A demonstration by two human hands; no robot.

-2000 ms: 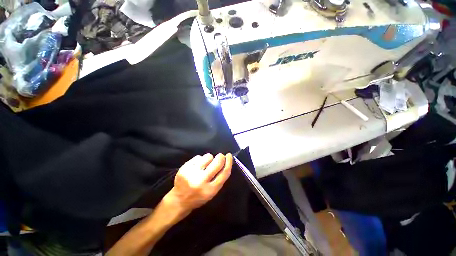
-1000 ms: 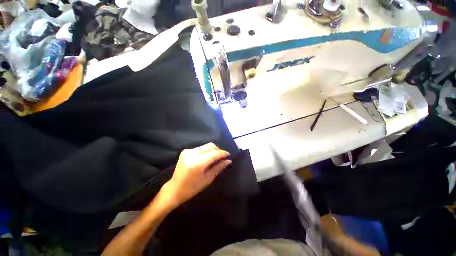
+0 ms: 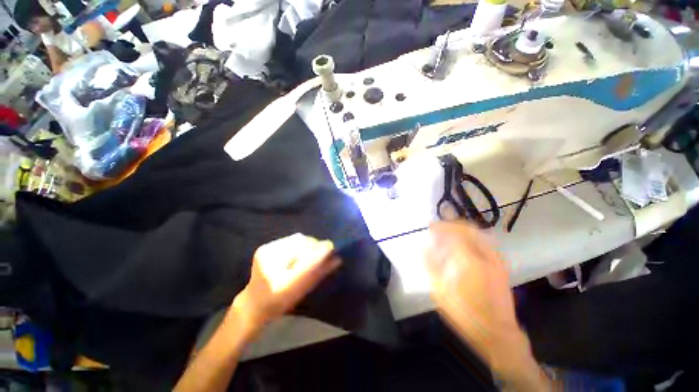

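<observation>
A large black cloth (image 3: 184,245) lies over the table left of the needle area and hangs down at the front. My left hand (image 3: 295,268) is closed on the cloth near its right edge, in front of the machine head. My right hand (image 3: 467,268) is blurred, over the front of the machine bed, just below the shears. The fabric shears' black looped handles (image 3: 477,200) lie on the bed under the machine arm; their blades cannot be made out. Whether my right hand touches them or holds anything cannot be told.
The white JACK sewing machine (image 3: 536,107) stands behind the bed. A thin dark stick (image 3: 520,205) and a white stick (image 3: 580,201) lie right of the shears. Small clear-white tags (image 3: 645,178) lie at the bed's right end. A plastic bag (image 3: 100,115) and heaped cloth are at upper left.
The shears have gone from my right hand's side at the lower right to the bed under the arm. My right hand has moved up over the bed. The view has shifted and the cloth is refolded.
</observation>
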